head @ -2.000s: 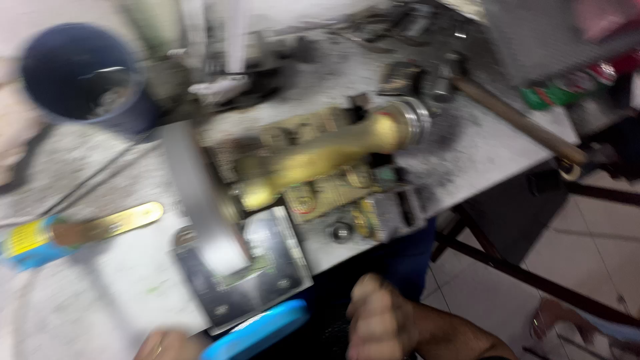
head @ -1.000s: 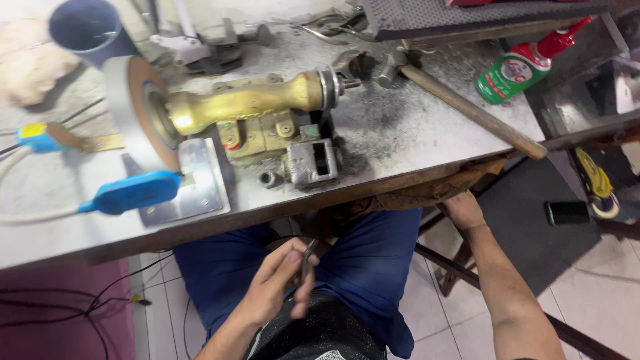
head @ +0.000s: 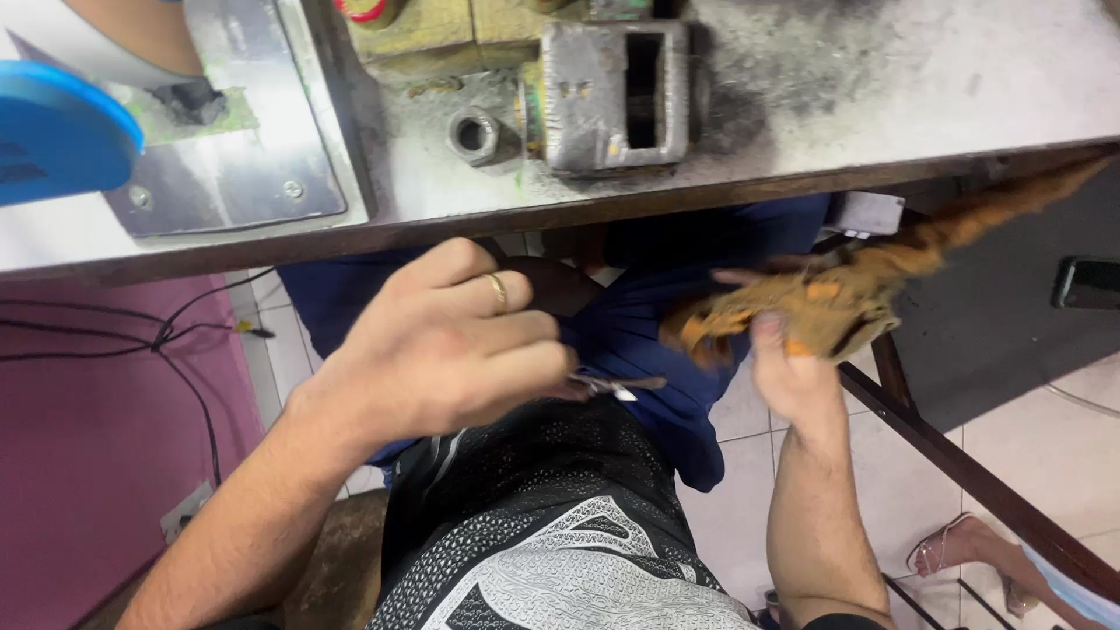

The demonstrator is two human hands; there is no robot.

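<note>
My left hand [head: 464,341], with a gold ring on one finger, is closed around a small, thin metal piece [head: 617,385] over my lap; its exact kind is blurred. My right hand [head: 796,376] grips a crumpled, stained brown-orange cloth [head: 822,306] below the bench's front edge. One end of the cloth stretches up to the right, beside that edge. The two hands are apart.
On the bench [head: 787,105] stand a machine with a pale wheel [head: 114,35], a metal plate [head: 236,157], a blue oval piece [head: 61,131], a hex nut [head: 473,136] and a slotted metal block [head: 612,96]. Black cables [head: 162,337] lie left. Another person's foot [head: 954,542] is lower right.
My right hand has brought the brown cloth from the bench's edge toward my lap. My left hand still holds the small piece. The view has moved closer to the lap.
</note>
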